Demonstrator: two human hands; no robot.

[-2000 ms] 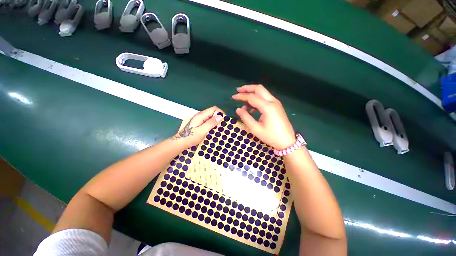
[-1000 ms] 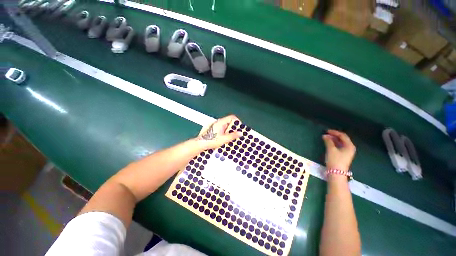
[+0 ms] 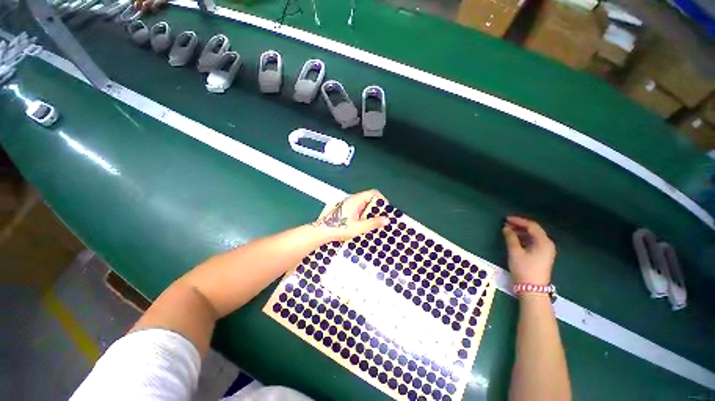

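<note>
My left hand (image 3: pixel 354 216) grips the far left corner of the tan sheet of black adhesive dots (image 3: pixel 396 307), thumb on top. The sheet lies tilted at the near side of the green surface, with a shiny dotless patch across its middle. My right hand (image 3: pixel 533 252) is off the sheet's right side, over the belt, fingers bent together. A small dark spot at its fingertips looks like an adhesive dot (image 3: pixel 505 223). A light plastic housing (image 3: pixel 335 151) lies on the belt beyond my left hand.
Several grey housings (image 3: pixel 374 119) lie in a row at the back left. Two more housings (image 3: pixel 649 266) lie at the right. A white strip (image 3: pixel 235 155) divides the green surface. A metal bar (image 3: pixel 74 47) crosses at the upper left. Cartons (image 3: pixel 566 35) stand beyond the belt.
My right hand has moved from above the sheet's far edge out to the right. My left hand stays on the corner. The housings appear further right as the view has shifted.
</note>
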